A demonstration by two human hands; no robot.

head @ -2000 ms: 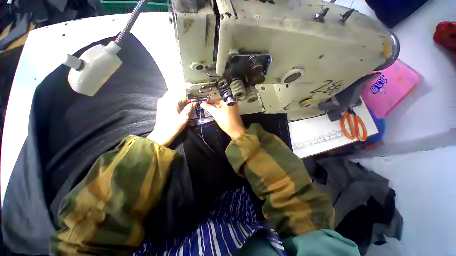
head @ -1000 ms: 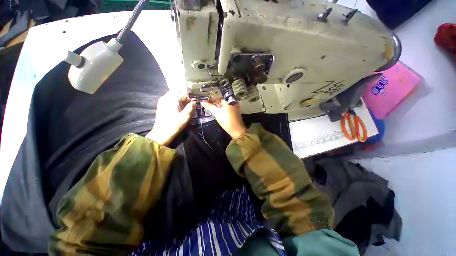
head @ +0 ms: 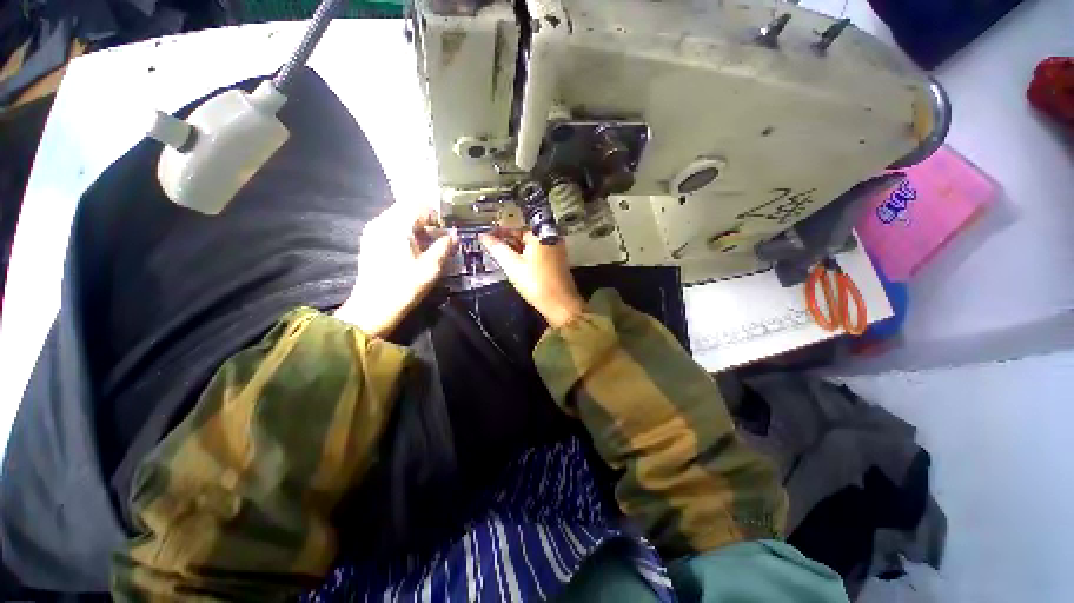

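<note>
A large dark garment piece (head: 236,224) lies over the table left of the machine and runs down over the lap. The cream-grey sewing machine (head: 695,106) stands across the top. Its presser foot (head: 471,251) is small and low under the left end of the head. My left hand (head: 398,265) is at the left of the foot, fingertips bent onto the cloth. My right hand (head: 537,273) is at the right of the foot, thumb and fingers on the cloth beside it. A thin thread (head: 485,327) lies on the dark cloth below the foot. The fingertips are partly hidden by the machine parts.
A white lamp (head: 221,151) hangs over the cloth at left. Orange-handled scissors (head: 835,298) lie on a white ruled board (head: 754,324) right of the machine. A pink packet (head: 936,212) lies behind them. A grey-black cloth heap (head: 848,471) is at lower right.
My left hand has shifted slightly left, away from the foot. My right hand stays nearly in place. The rest shows only slight view shift.
</note>
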